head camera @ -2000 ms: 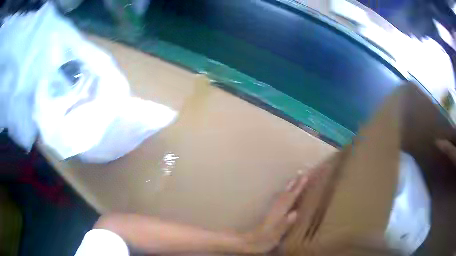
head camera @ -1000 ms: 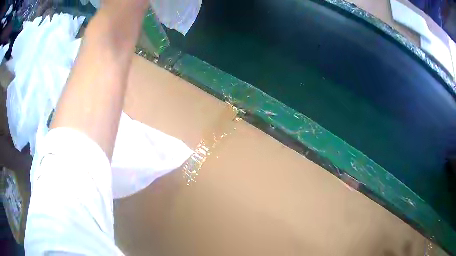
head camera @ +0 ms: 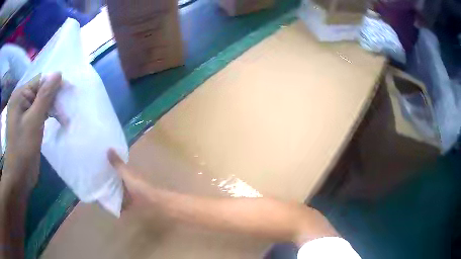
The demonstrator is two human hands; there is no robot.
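A white plastic bag (head camera: pixel 88 126), flat on its face and slightly bulging, is held up at the left, over the conveyor side of the bench. My left hand (head camera: pixel 36 103) grips its left side, with thumb and fingers on the near face. My right hand (head camera: pixel 122 174) holds its lower right edge, the thumb in front and the other fingers mostly hidden behind it. What is inside the bag cannot be seen. The cardboard table cover (head camera: pixel 252 106) lies under my right forearm, with shiny tape on it.
A tall brown carton (head camera: pixel 149 43) stands on the dark green belt (head camera: pixel 199 30), behind the green rail (head camera: pixel 217 65). Another carton (head camera: pixel 246 5) is at the top edge. White and clear plastic (head camera: pixel 381 40) lies at the bench's far end. An open carton (head camera: pixel 412 109) holding plastic stands at right.
The view has swung to another stretch of bench, with cartons now showing. Both my hands now hold a white bag. The white heap at the left is out of view.
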